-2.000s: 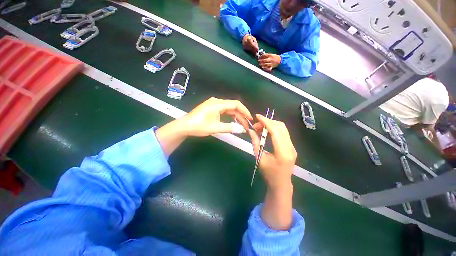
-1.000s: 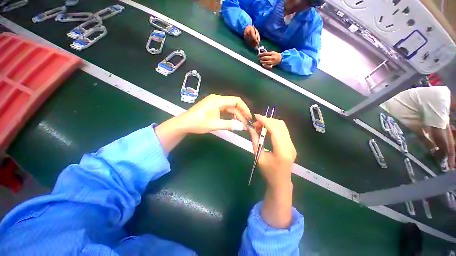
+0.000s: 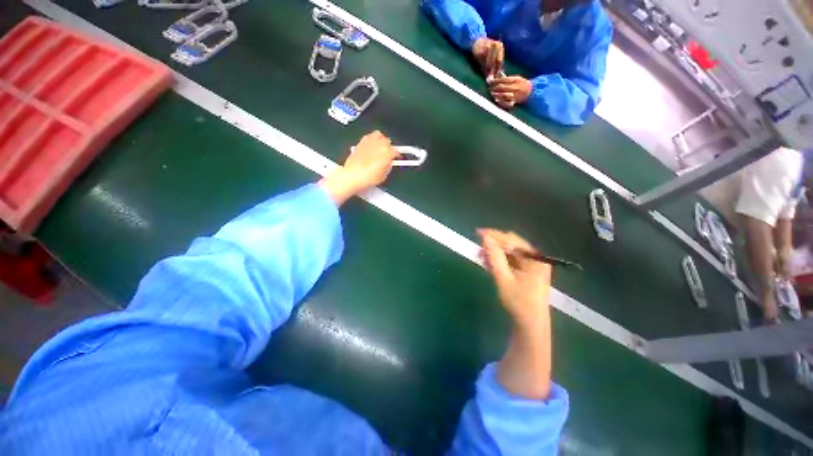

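Observation:
My left hand [image 3: 370, 163] is over the belt, just past the pale rail, with its fingers on one end of a white-grey housing frame [image 3: 413, 157]. The frame's rounded end sticks out to the right of the fingers; its other end is hidden by the hand. My right hand [image 3: 517, 267] is above the near green surface beside the rail and holds thin dark tweezers [image 3: 557, 260], which point right. More frames with blue-silver end parts lie behind my left hand, one of them close by [image 3: 354, 100].
A pink-red tray [image 3: 107, 85] is at the far left. Pale metal rails [image 3: 428, 223] divide the green surface. A person in blue works opposite. A metal post [image 3: 704, 169] and several frames are at right, with another person's arm beyond. A dark bundle [image 3: 726, 427] lies lower right.
My hands have moved apart. The left reached forward onto a frame on the belt; the right turned the tweezers sideways. The belt frames have shifted right in view.

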